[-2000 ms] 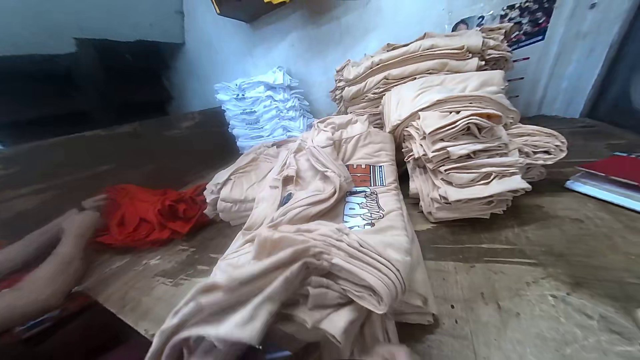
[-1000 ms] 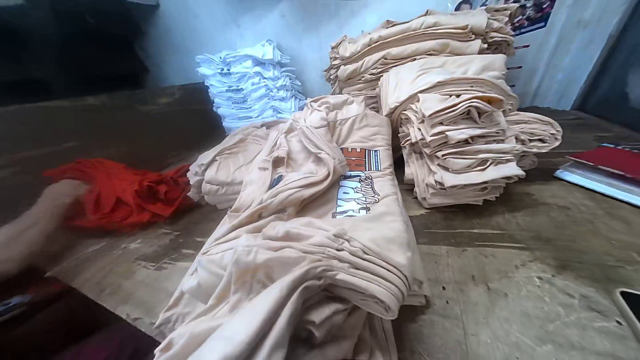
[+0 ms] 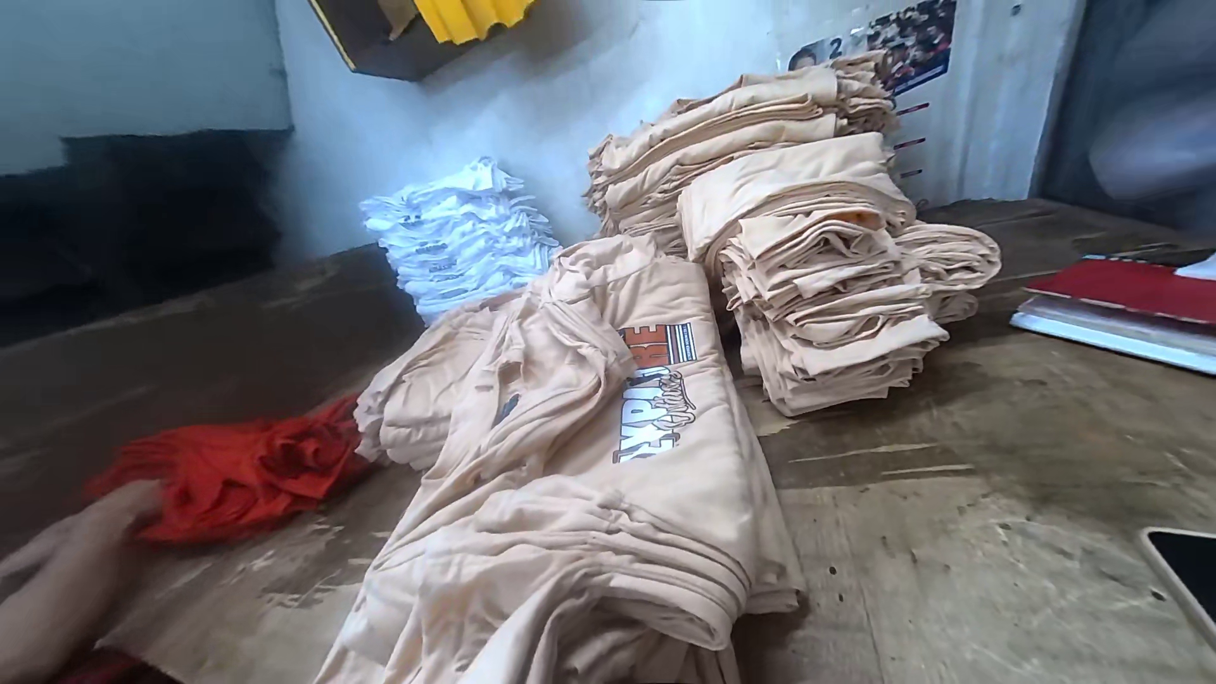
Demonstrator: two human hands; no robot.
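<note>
At the far left, my left hand (image 3: 128,513) reaches in from the frame's edge and touches a crumpled red cloth (image 3: 247,470) on the table. Its fingers are blurred and partly hidden by the cloth, so their grip cannot be told. My right hand is not in view. To the right of the red cloth, a heap of beige garments (image 3: 570,560) spreads down the middle to the bottom edge. A printed beige shirt (image 3: 703,408) lies flat beside the folds, its chest print facing up.
Folded white garments (image 3: 461,242) stand stacked behind, with tall stacks of folded beige garments (image 3: 826,313) at the back right. A red-covered book (image 3: 1130,290) lies at the right. A phone (image 3: 1187,570) shows at the right edge of the wooden table (image 3: 921,541).
The view has shifted, and a yellow cloth on the wall shows again at the top. The hand at the left stays by the red cloth, whose folds have changed shape.
</note>
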